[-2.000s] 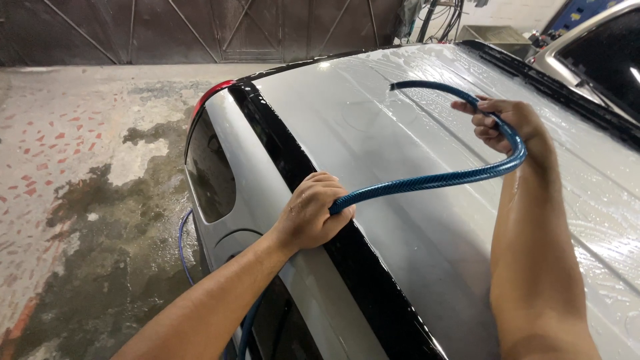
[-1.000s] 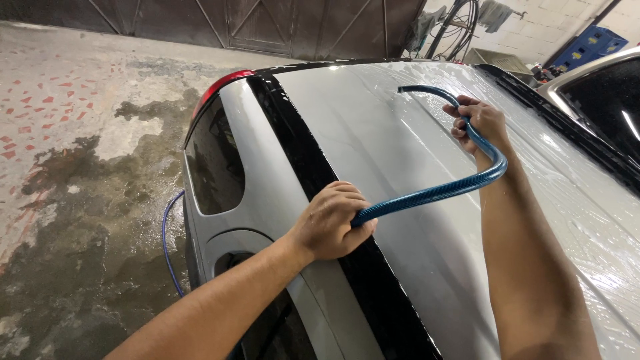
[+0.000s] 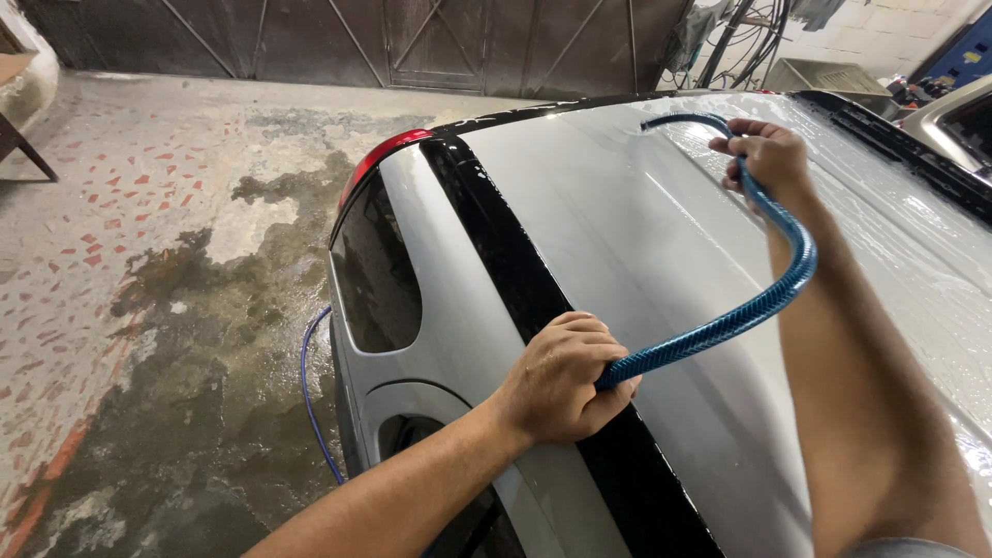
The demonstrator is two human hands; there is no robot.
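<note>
My left hand (image 3: pixel 570 376) grips a blue braided hose (image 3: pixel 713 329) above the black roof strip (image 3: pixel 504 240) of a silver car. From there the hose bends in an S over the wet car roof (image 3: pixel 612 209) to my right hand (image 3: pixel 763 159), whose fingers hold it near its free end. The open end of the hose points to the left, just above the far part of the roof. White streaks of water or suds lie on the roof's right side. Whether water is flowing from the hose I cannot tell.
Left of the car, a thinner blue hose (image 3: pixel 310 387) curves over the wet, patchy floor (image 3: pixel 194 403). A brown metal gate (image 3: pixel 333 39) stands behind. At the back right are a concrete sink (image 3: pixel 825 77), hanging cables (image 3: pixel 763 39) and part of another car (image 3: pixel 953 124).
My right hand and the hose's end have moved a little toward the far end of the roof since two seconds ago. Both hands keep hold of the hose. The view has shifted slightly.
</note>
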